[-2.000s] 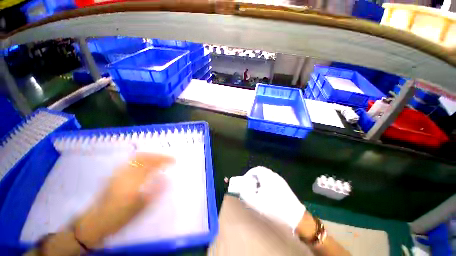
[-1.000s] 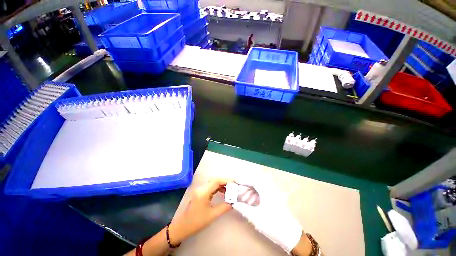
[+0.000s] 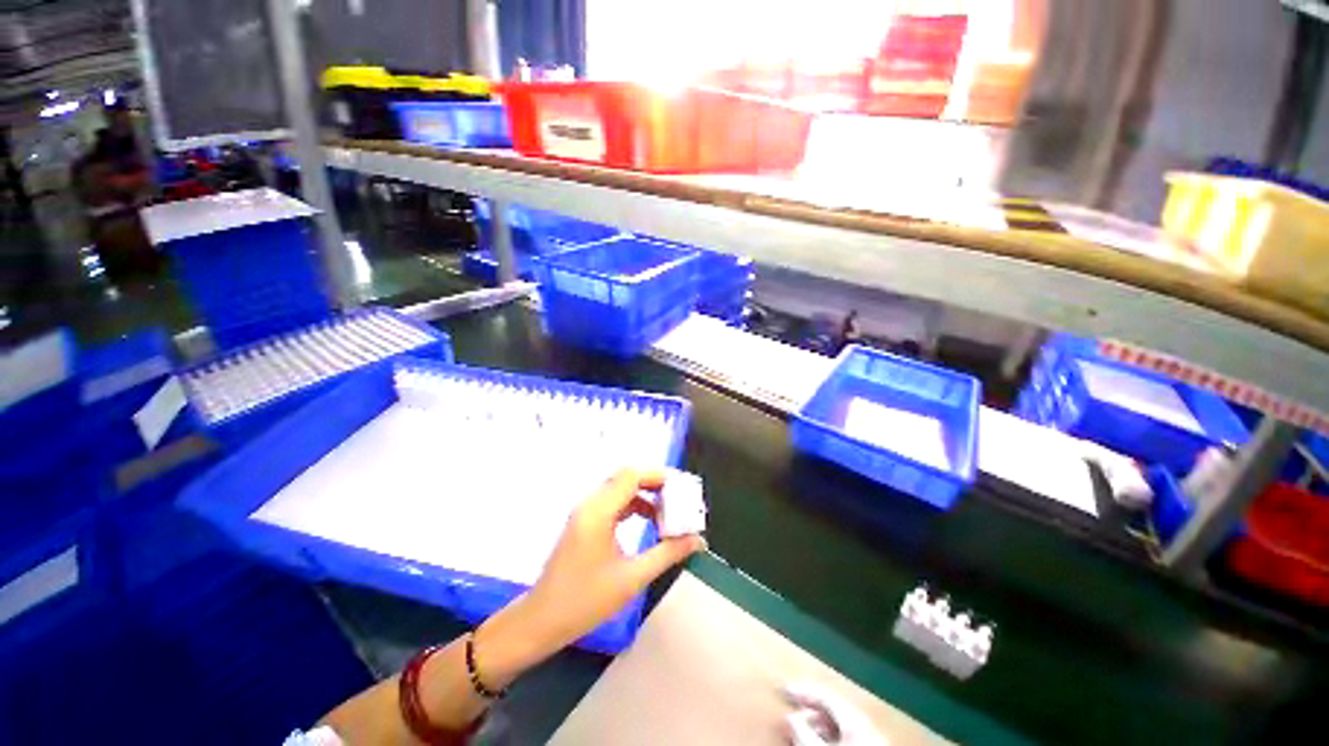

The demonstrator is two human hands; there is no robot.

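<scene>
My bare left hand (image 3: 595,561) holds a small white plastic unit (image 3: 681,504) between thumb and fingers, above the right front corner of the blue tray. The blue tray (image 3: 416,583) has a white liner sheet and white units standing along its back edge. My gloved right hand (image 3: 834,720) is low in the frame over the tan sheet (image 3: 671,663), cut off by the bottom edge and blending with the sheet; its grip cannot be made out. A group of white units (image 3: 945,633) with spiky tops stands on the dark green surface at the right.
A small blue bin (image 3: 892,426) stands across the belt, with stacked blue crates (image 3: 620,296) behind to the left. Another tray full of rows (image 3: 314,367) is beyond the blue tray. A shelf (image 3: 816,219) crosses above, bearing a red bin (image 3: 649,126). A red bin is at far right.
The view has swung up and left. My left hand has moved away from my right hand, carrying the unit towards the tray. My right hand is now lower and mostly out of frame.
</scene>
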